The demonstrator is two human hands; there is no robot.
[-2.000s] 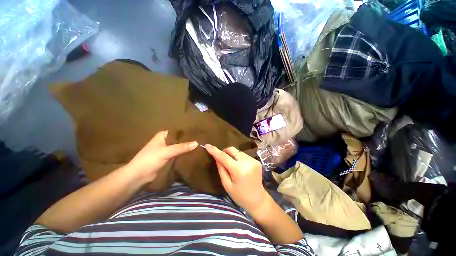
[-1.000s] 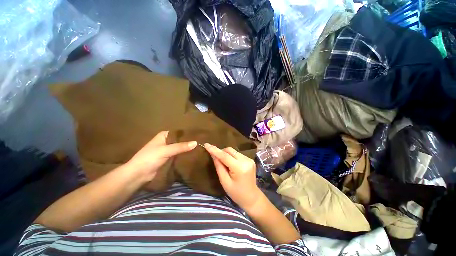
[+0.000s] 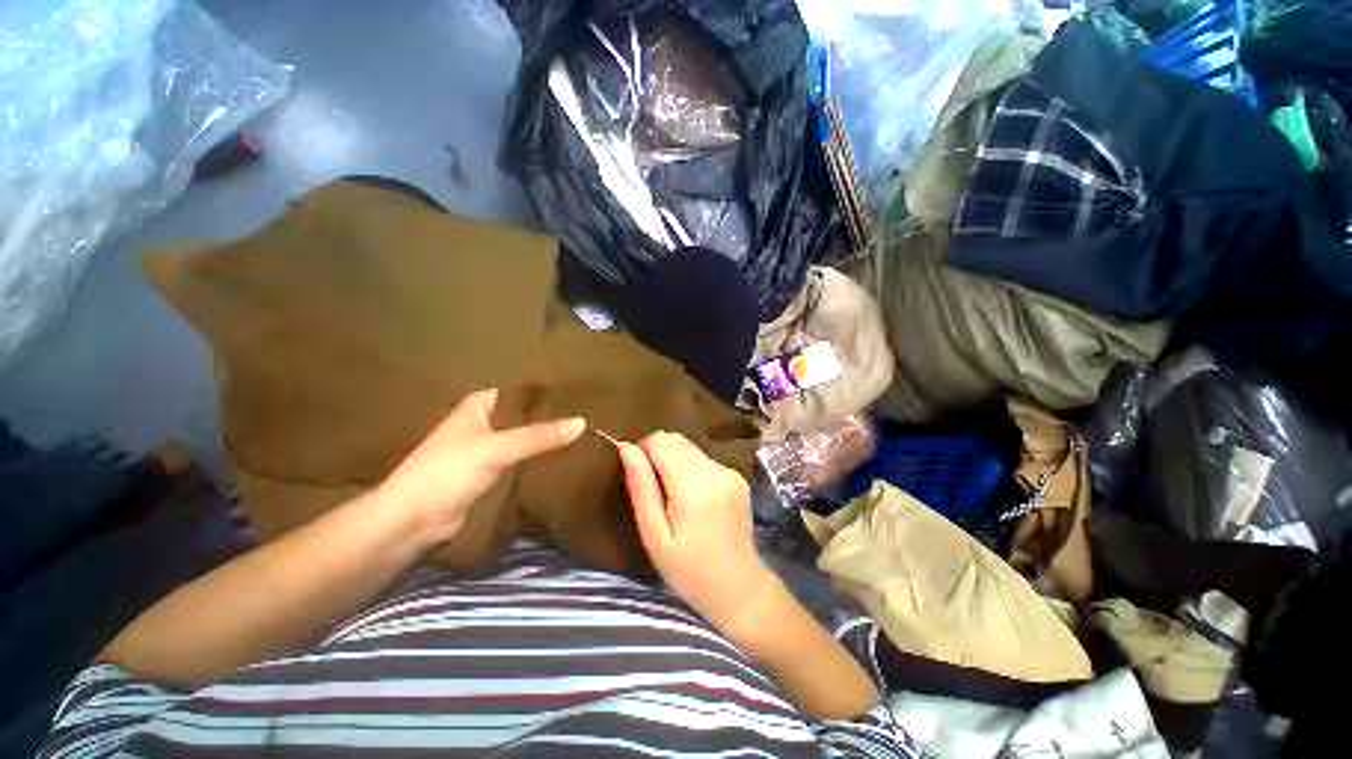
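Note:
A brown garment (image 3: 371, 341) lies across the lap and stretches away to the left. My left hand (image 3: 472, 460) grips a fold of the brown garment, its thumb pointing right and its other fingers mostly hidden by the cloth. My right hand (image 3: 685, 504) is just right of the left thumb, with thumb and forefinger pinched on a needle (image 3: 607, 436). The needle shows as a thin bright sliver pointing toward the left thumb tip. No thread can be made out.
A black plastic bag (image 3: 682, 134) stands beyond the garment. A phone or printed tag (image 3: 796, 371) lies on beige cloth. Navy plaid-lined clothing (image 3: 1053, 178), a blue basket (image 3: 927, 478) and folded beige cloth (image 3: 942, 578) are at the right. Clear plastic (image 3: 104, 134) lies at the far left.
My right hand has drawn back slightly to the right from the left thumb, and more of the needle shows. The picture on the phone or tag has changed. My left hand has stayed in place.

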